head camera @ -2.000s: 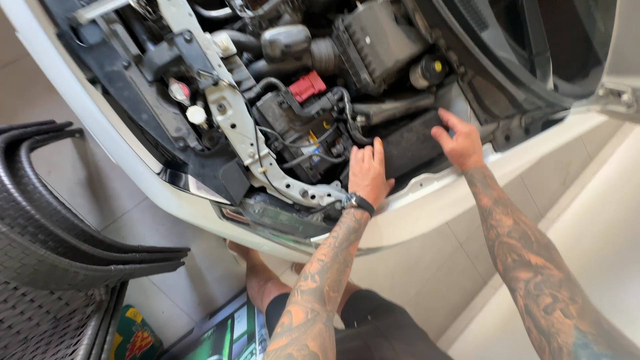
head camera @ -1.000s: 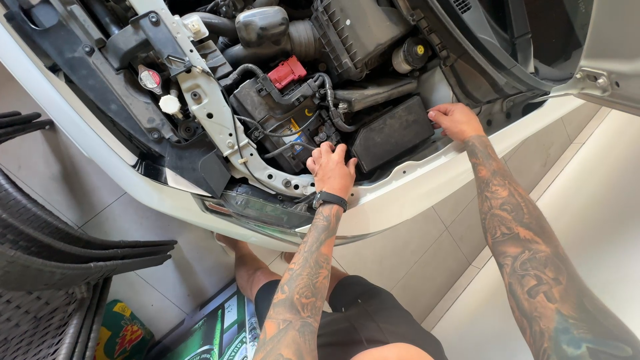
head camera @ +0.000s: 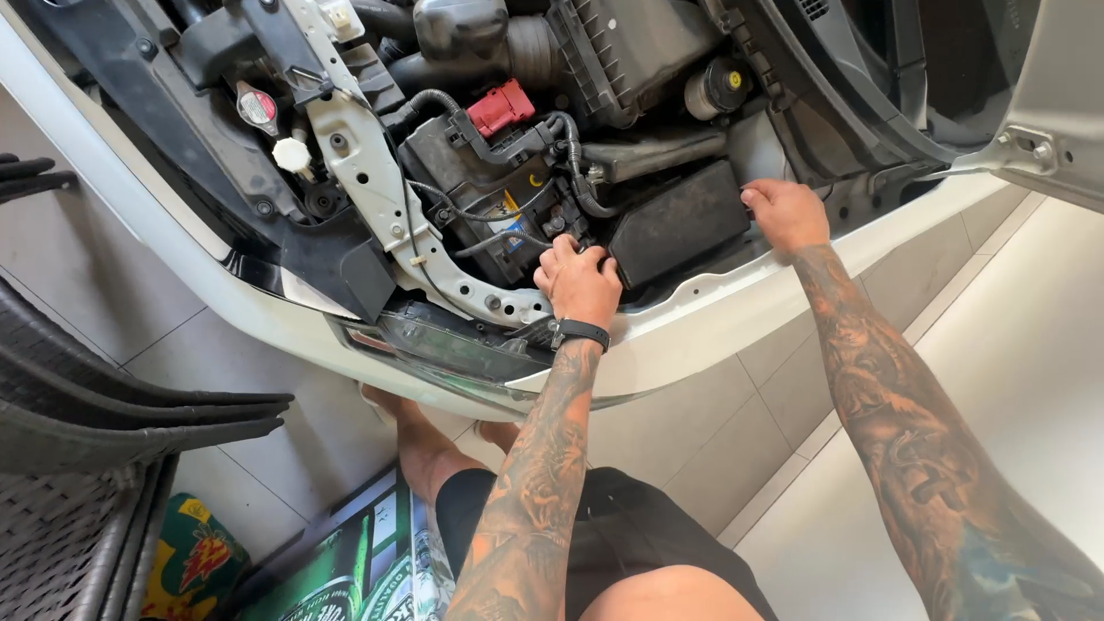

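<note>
In the engine bay, a black plastic fuse box cover (head camera: pixel 681 222) lies between my two hands. My left hand (head camera: pixel 580 280) rests at its near left end with the fingers bent; its fingertips are partly hidden among the cables there. At the far right end, my right hand (head camera: pixel 785 211) has thumb and forefinger on the cover's edge. To the left of the cover is the car battery (head camera: pixel 483 194), with a red terminal cover (head camera: pixel 500 108) on top and black corrugated cable conduits (head camera: pixel 573 159) beside it. Whether the cover is latched or loose does not show.
The white fender (head camera: pixel 690 332) runs under my wrists, with the headlight (head camera: pixel 457 345) at the corner. Beyond the cover are the air filter housing (head camera: pixel 638 52) and a capped reservoir (head camera: pixel 718 89). Woven chairs (head camera: pixel 86 500) stand at the left; the hood hinge (head camera: pixel 1031 148) is at the right.
Two seconds ago my right hand was raised off the cover's far end with fingers apart; now it touches that end. My left hand stays at the near end.
</note>
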